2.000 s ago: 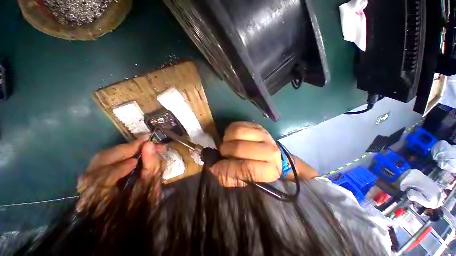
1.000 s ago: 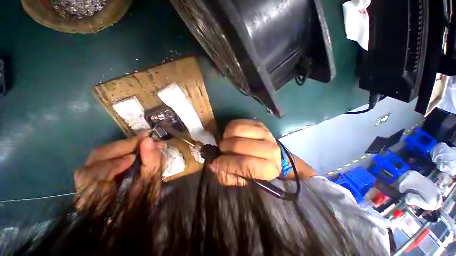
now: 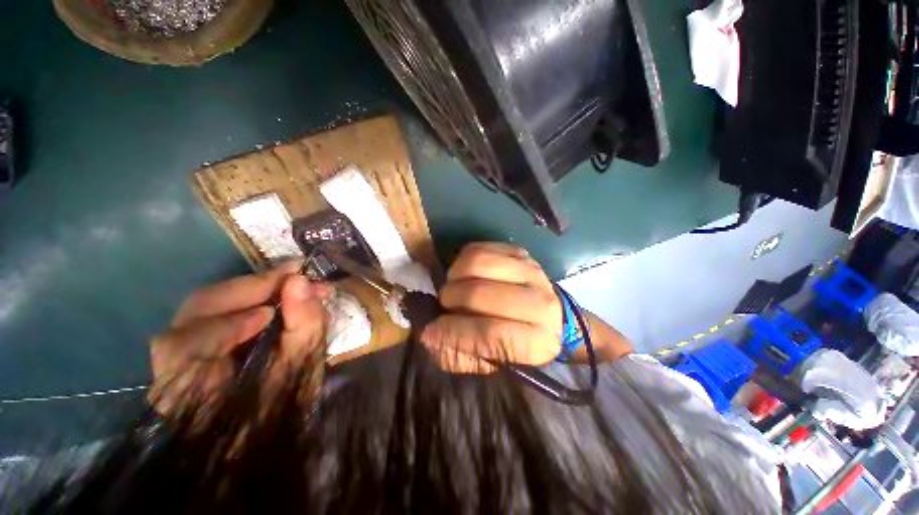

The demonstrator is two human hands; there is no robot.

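Observation:
A small black electronic module (image 3: pixel 327 233) with silver details lies on the brown wooden work board (image 3: pixel 292 166), between two white pads. My right hand (image 3: pixel 499 307) grips the soldering iron (image 3: pixel 415 303); its thin metal tip points left at the module, and its cable loops over my wrist. My left hand (image 3: pixel 237 327) holds a dark rod-like tool (image 3: pixel 260 347) between thumb and fingers, its end close to the module. The exact contact of the tips is too small to tell. Dark hair covers the lower part of both hands' area.
A round tan-rimmed bowl (image 3: pixel 161 50) of small metal parts stands top left. A large black flanged frame (image 3: pixel 524 91) stands behind the board. A black station (image 3: pixel 781 111) with white tissue (image 3: pixel 715 50) is at right. Blue stools (image 3: pixel 781 337) and people in white coats show far right.
The soldering iron's tip has shifted slightly near the module. The view has moved a little. Both hands keep nearly the same places and grips.

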